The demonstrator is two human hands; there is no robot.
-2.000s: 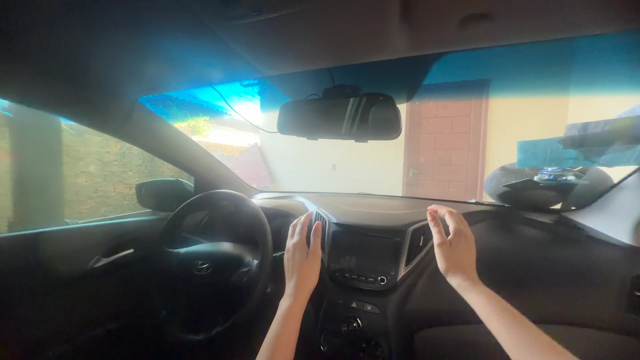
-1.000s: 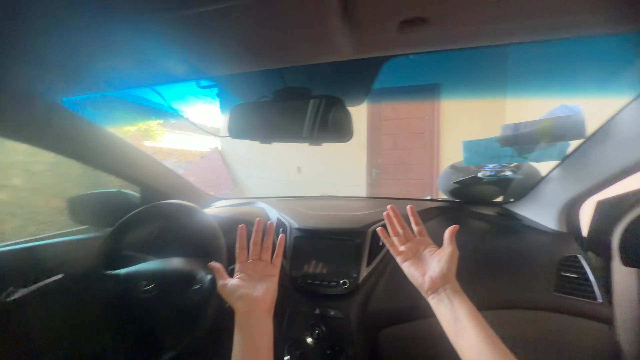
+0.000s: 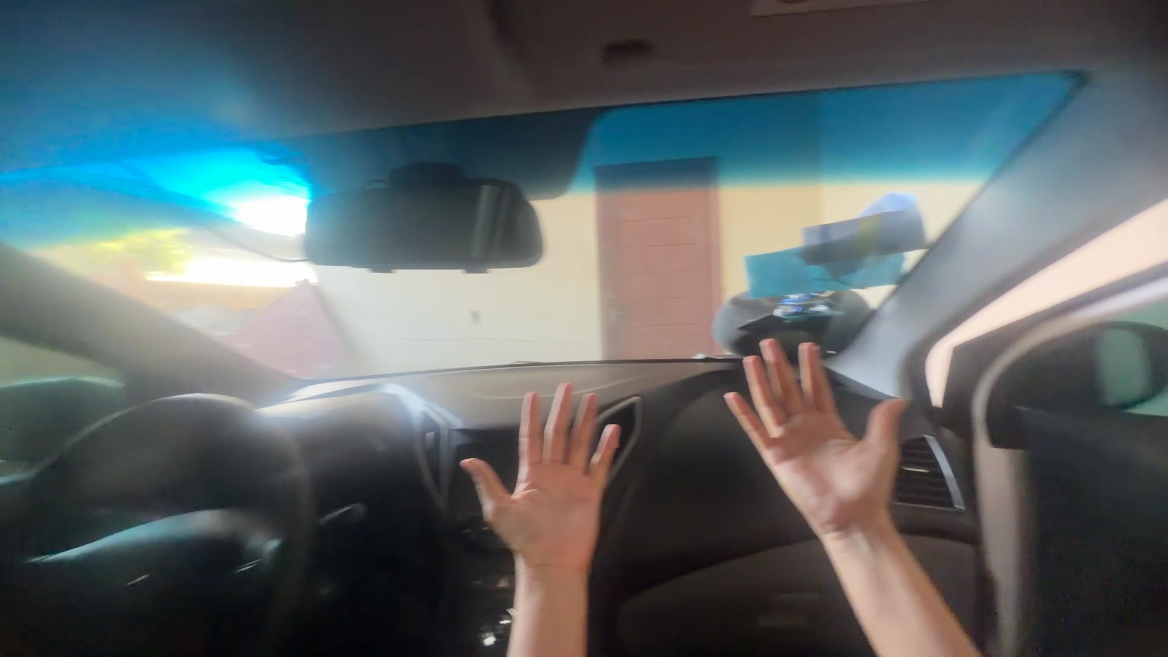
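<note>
My left hand (image 3: 552, 497) is raised, palm toward me and fingers spread, holding nothing. It covers part of the centre console, in front of the touchscreen area beside a central air vent (image 3: 622, 433). To the right, my right hand (image 3: 826, 447) is also up with its palm facing me and fingers apart, with nothing in it. The passenger side of the dashboard (image 3: 693, 474) lies behind it, and a side air vent (image 3: 926, 470) is just right of its wrist. The view is somewhat blurred.
A steering wheel (image 3: 297, 493) stands at the left. The rear-view mirror (image 3: 424, 224) hangs at the windshield. A door mirror (image 3: 1127, 365) shows at the right, past the windshield pillar (image 3: 944, 246). Outside are a reddish door (image 3: 659, 265) and a pale wall (image 3: 456, 315).
Two seconds ago my hands were turned inward; they then turned palms toward me with fingers spread and remain so. The view has swung to the right, bringing the right door mirror into sight.
</note>
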